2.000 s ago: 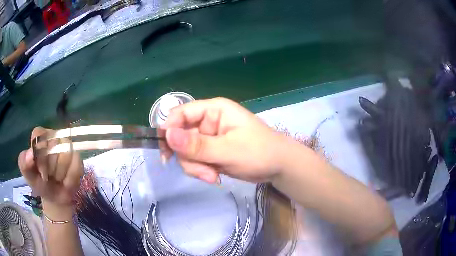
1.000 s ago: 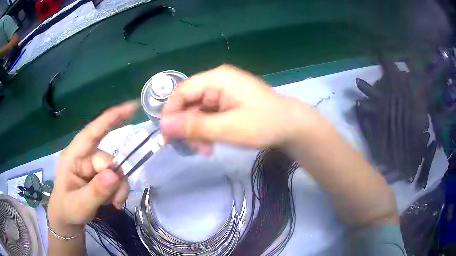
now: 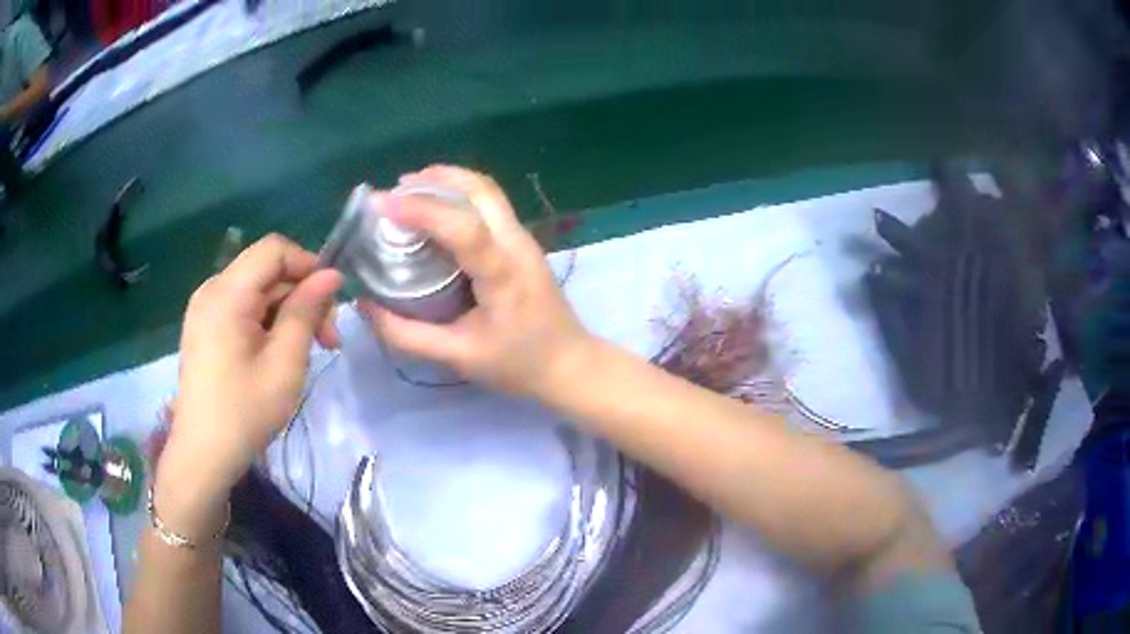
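My right hand (image 3: pixel 496 291) is wrapped around the silver aerosol can (image 3: pixel 428 287), with a finger at its white top. My left hand (image 3: pixel 267 328) pinches the end of a thin silver metal band (image 3: pixel 343 228), held up against the near left side of the can top. Much of the band is hidden or blurred. A nested pile of shiny C-shaped metal bands (image 3: pixel 465 607) lies on the white bench below my hands. Black wire bundles (image 3: pixel 657 545) lie on both sides of the pile, with reddish-copper wire ends (image 3: pixel 719 341) at the right.
The green conveyor belt (image 3: pixel 694 112) runs behind the bench, with dark curved bands (image 3: pixel 114 233) on it. A heap of black sleeves (image 3: pixel 960 322) lies at right. A cream fan (image 3: pixel 37 557) and green spool (image 3: pixel 122 474) stand at left. A blue crate (image 3: pixel 1103 533) is lower right. A person's arm (image 3: pixel 27 93) shows far left.
My right hand has let go of the band and taken hold of the can, which is now tilted. My left hand keeps the band and has moved to the can. The view has shifted slightly.
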